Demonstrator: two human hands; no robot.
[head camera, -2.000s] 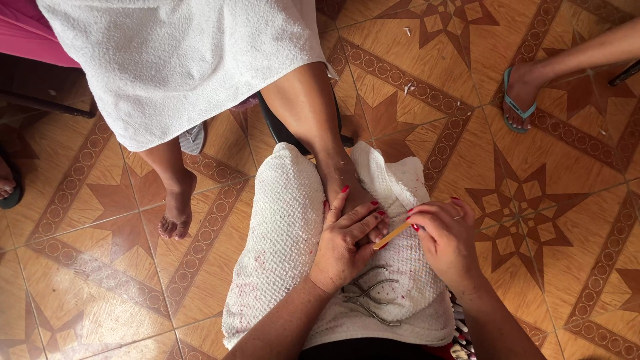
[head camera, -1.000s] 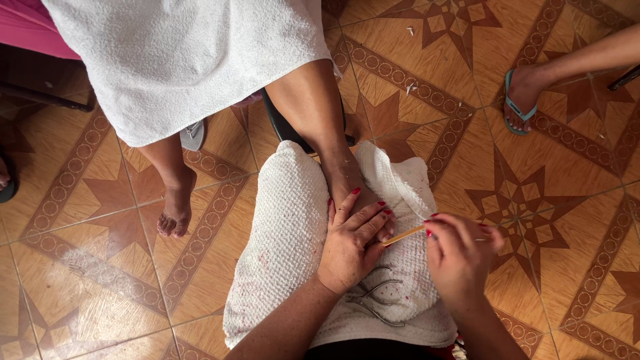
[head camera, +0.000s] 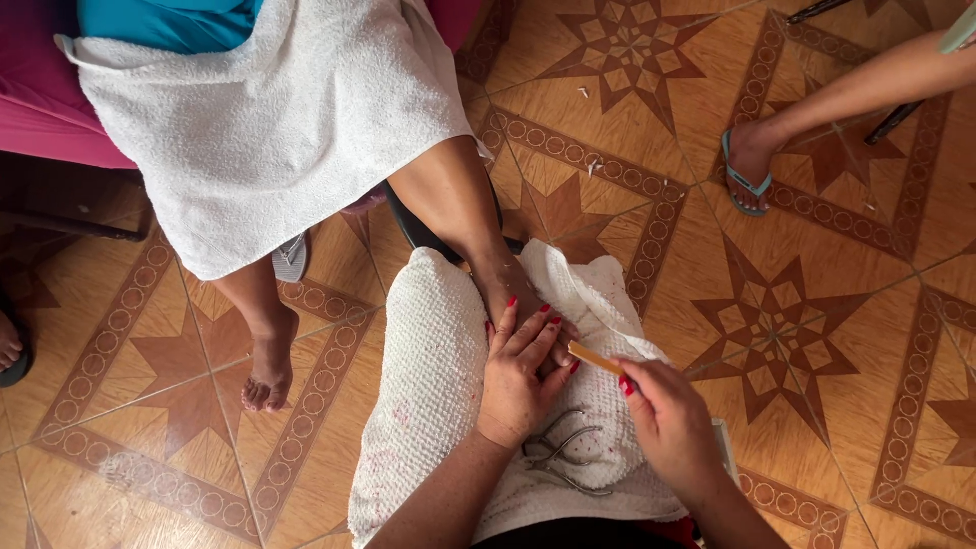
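Observation:
My left hand (head camera: 522, 366), with red-painted nails, lies over the toes of another person's foot (head camera: 503, 286) and holds them. That foot rests on a white textured towel (head camera: 431, 366) across my lap. In my right hand (head camera: 663, 404) is a yellow-orange nail file (head camera: 595, 357), its free end close to the big toe (head camera: 563, 352); whether it touches the nail I cannot tell. Metal cuticle nippers (head camera: 564, 450) lie on the towel just below my left hand, between my forearms. Small reddish marks dot the towel.
A white towel (head camera: 290, 122) covers the seated person's lap. Their other foot (head camera: 268, 366) hangs bare at the left, near a grey flip-flop (head camera: 290, 258). Another person's foot in a blue flip-flop (head camera: 747, 171) is at the upper right. White scraps (head camera: 594, 166) lie on the tiled floor.
My right hand has moved about the toes with the file, and the file's angle has changed. My left hand stays on the foot. The view has shifted slightly.

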